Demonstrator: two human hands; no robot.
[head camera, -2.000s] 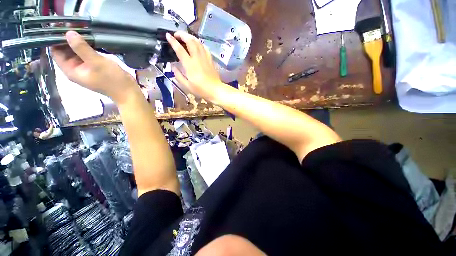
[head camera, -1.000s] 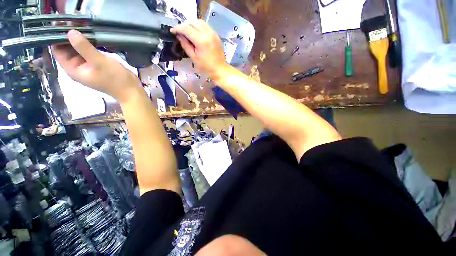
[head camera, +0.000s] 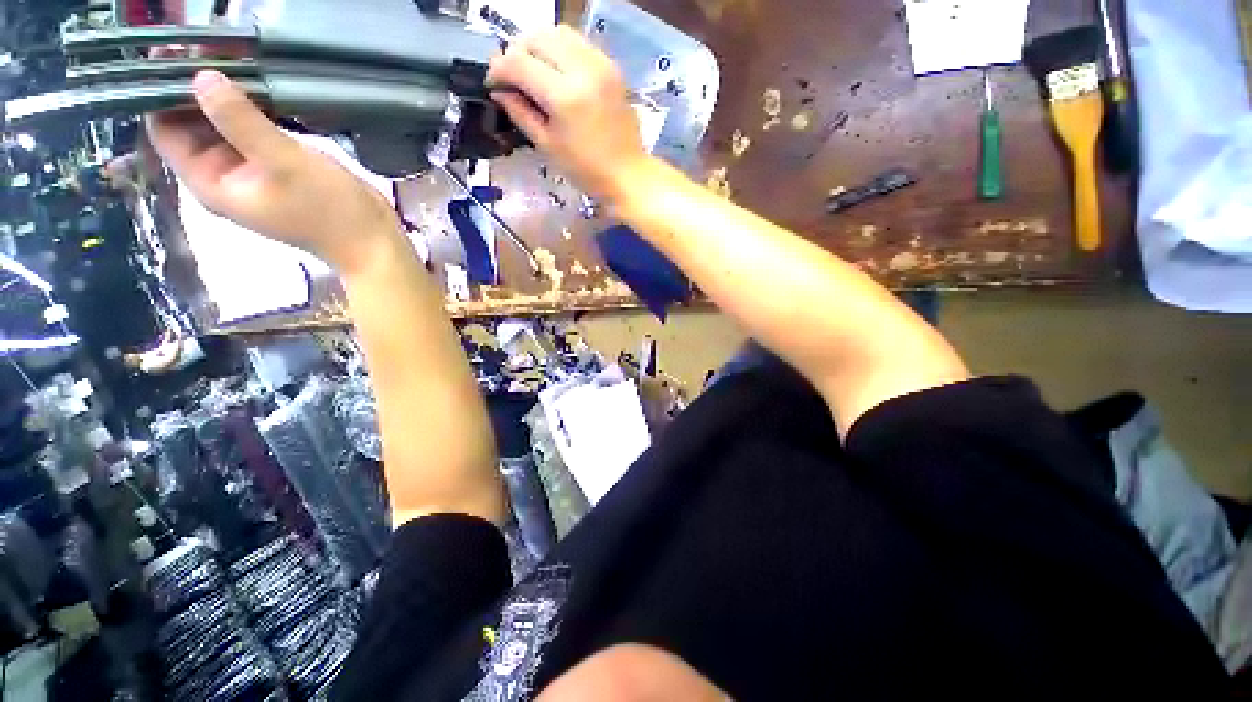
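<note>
The grey cloth-cutting machine (head camera: 364, 76) lies tilted at the upper left, its long rails pointing left. My left hand (head camera: 254, 165) is around the lower rails, thumb on top, supporting the machine. My right hand (head camera: 570, 110) is at the machine's right end, fingertips together on a small dark part there. The fingers hide most of that part, and I cannot tell if it is loose or attached. The silver base plate (head camera: 687, 85) shows behind my right hand, partly covered by it.
On the brown table (head camera: 783, 206) lie a small dark tool (head camera: 872, 189), a green-handled screwdriver (head camera: 990, 154), a brush with a yellow-orange handle (head camera: 1081, 151), white paper (head camera: 965, 34), navy cloth (head camera: 643, 270) and a thin metal rod (head camera: 492, 213). Pale blue fabric (head camera: 1195, 165) lies at right.
My right hand has moved up along the machine's end, away from the navy cloth, which shows more now. My left hand stays on the rails. The view has shifted slightly.
</note>
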